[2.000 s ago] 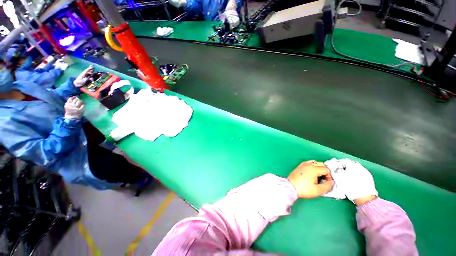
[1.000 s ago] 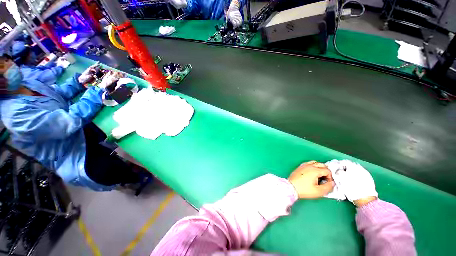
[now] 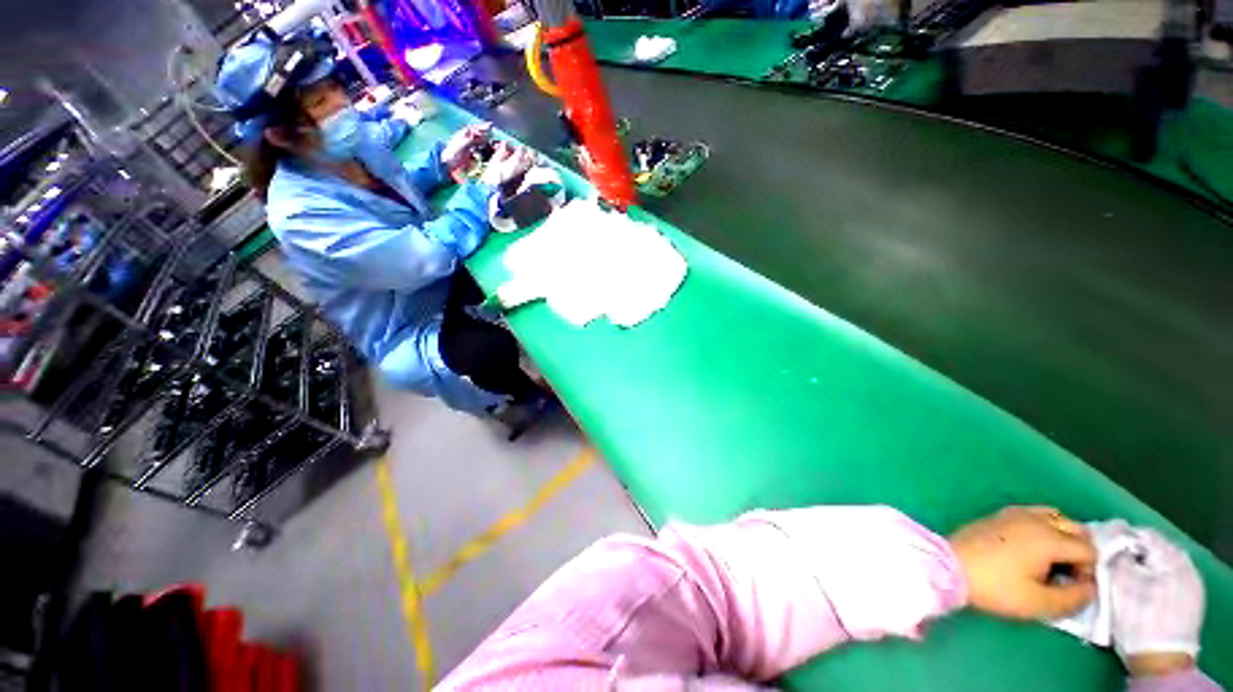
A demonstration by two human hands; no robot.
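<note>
My left hand (image 3: pixel 1024 565) is bare, with fingers curled and closed at the edge of a bunched white cloth, which looks like a glove (image 3: pixel 1090 615). My right hand (image 3: pixel 1157 595) wears a thin white glove and lies against the other side of this cloth. The hands are side by side on the green bench mat (image 3: pixel 757 406) at the lower right. The right fingertips are hidden in white fabric, so its grip is unclear. The right wrist is cut by the frame's bottom edge.
A white cloth pile (image 3: pixel 602 266) lies up the bench. Beyond it, a person in a blue smock (image 3: pixel 354 243) handles a part. A red-orange post (image 3: pixel 590 115) stands by the dark conveyor (image 3: pixel 865 203), which carries a circuit board (image 3: pixel 672 165). Wire racks (image 3: pixel 230 385) stand left.
The view has swung left, so the hands and cloth pile appear further right and more racks show. My hands keep the same pose. The neighbouring person's head is now raised into view.
</note>
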